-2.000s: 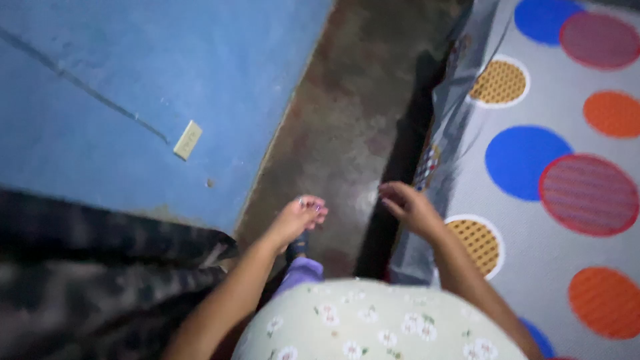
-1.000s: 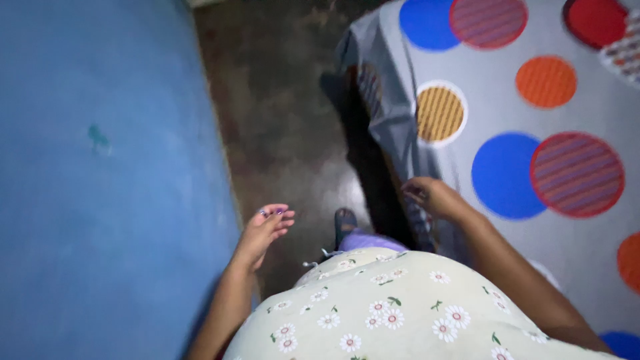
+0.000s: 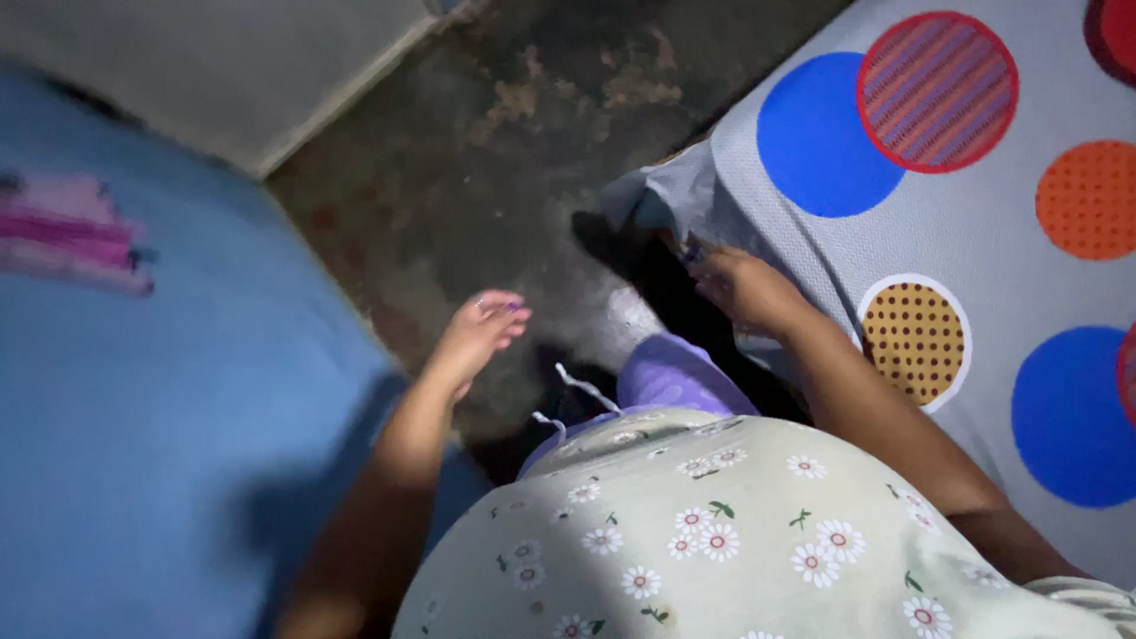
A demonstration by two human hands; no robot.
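My left hand (image 3: 484,333) hangs over the dark floor beside the blue wall, fingers loosely curled and apart, a ring on one finger and nothing in it. Near the side of the bed is my right hand (image 3: 741,284), with bent fingers close to the hanging edge of the grey bed sheet (image 3: 985,284) printed with large coloured circles. Its fingertips are blurred, so whether they touch anything cannot be told. Below both hands are my pale floral top (image 3: 710,532) and a purple trouser leg (image 3: 679,377) with white drawstrings.
A blue wall (image 3: 177,399) runs along the left, with a blurred pink item (image 3: 75,232) on it. A grey wall (image 3: 222,71) meets it at a corner ahead. Worn dark floor (image 3: 497,177) lies between the walls and the bed on the right.
The view has moved along the gap between wall and bed; a wall corner and the pink item now show. The wall plate and dark patterned cloth seen at first are out of view.
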